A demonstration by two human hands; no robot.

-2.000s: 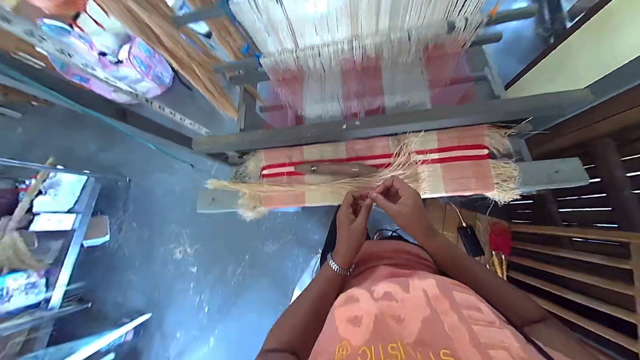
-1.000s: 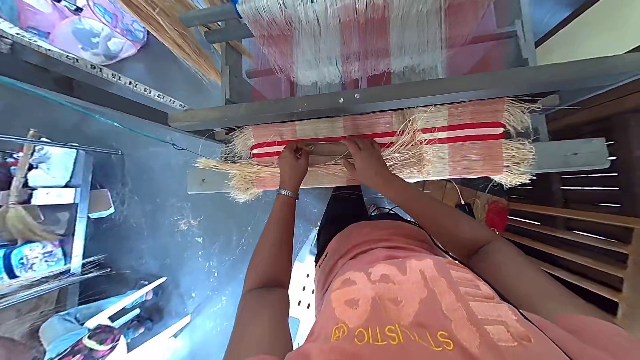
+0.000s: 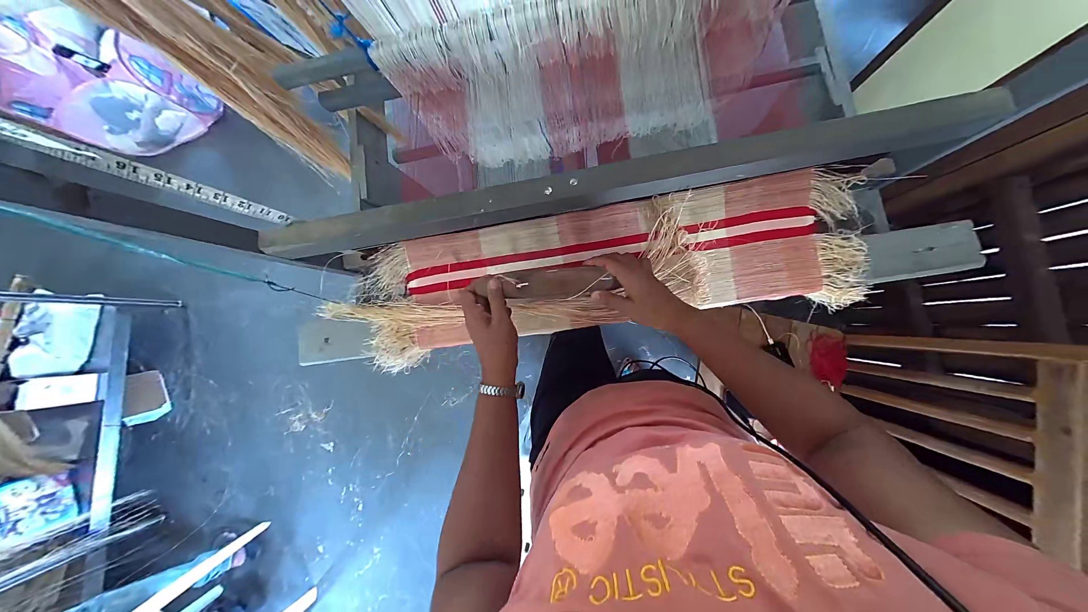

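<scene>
A wooden weaving shuttle [image 3: 557, 283] lies across the rolled striped cloth [image 3: 748, 270] on the loom's front beam. My left hand [image 3: 490, 313] is on the shuttle's left end, thumb and fingertips against it. My right hand [image 3: 637, 291] has its fingers at the right end, thumb and forefinger apart around it. Loose pale fibre strands [image 3: 399, 313] run along the cloth's near side, below the shuttle, and another bunch [image 3: 676, 246] lies over the cloth beyond my right hand. Red and white bands cross the cloth, with frayed fringes at both ends.
A grey loom bar [image 3: 510, 197] spans beyond the cloth, with white and pink warp threads [image 3: 586, 93] behind it. A measuring tape [image 3: 183, 185] runs along the left beam. Fibre bundles hang at upper left, a shelf [image 3: 106, 425] stands left, and a slatted wooden bench [image 3: 943, 410] is at right.
Two seconds ago my hands were together over the right part of the fibre strands. They have since come apart, the left one moving left, to the two ends of the shuttle.
</scene>
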